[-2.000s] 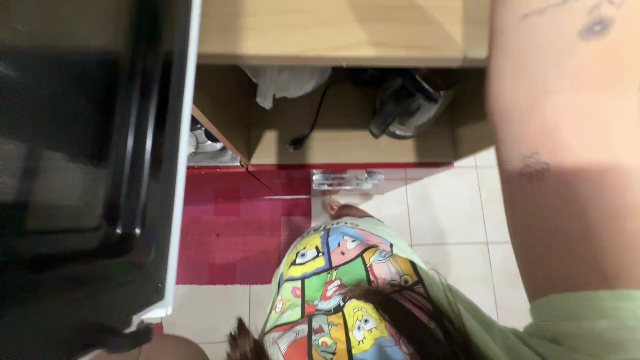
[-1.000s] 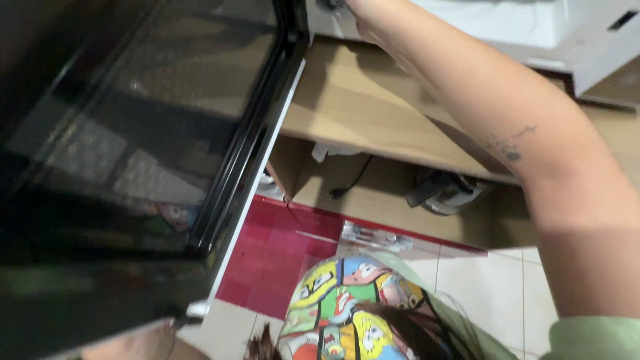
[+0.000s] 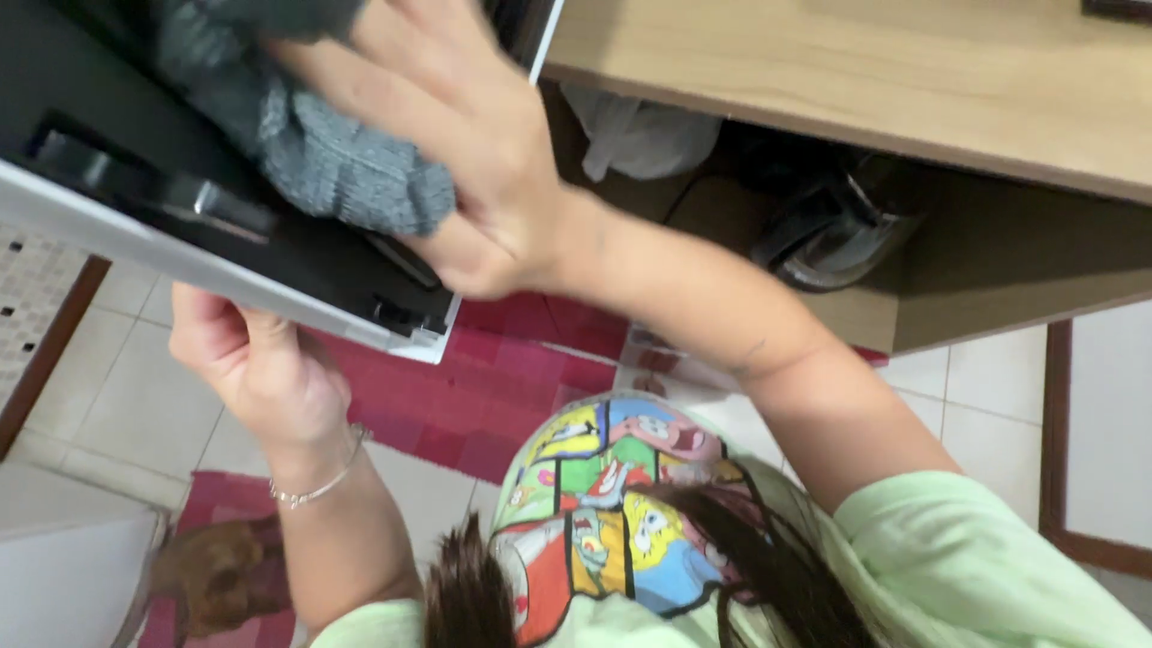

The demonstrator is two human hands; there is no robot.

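Note:
My right hand grips a grey knitted cloth and presses it against the black inner face of an appliance door with a white edge, probably a microwave's. Motion blurs the fingers and part of the cloth. Below the door's white edge, my left hand has its fingers curled up at the rim and seems to hold it; the door hides some fingertips. A dark latch part sits near the door's corner.
Right of the door, a wooden cabinet stands open, with a white plastic bag and a glass-and-black kettle or jug inside. A brown dog is on a red mat at the lower left.
My right hand, reaching toward the top a second ago, is now at the door with the grey cloth. My left hand shows more fully under the door's edge. The view has shifted.

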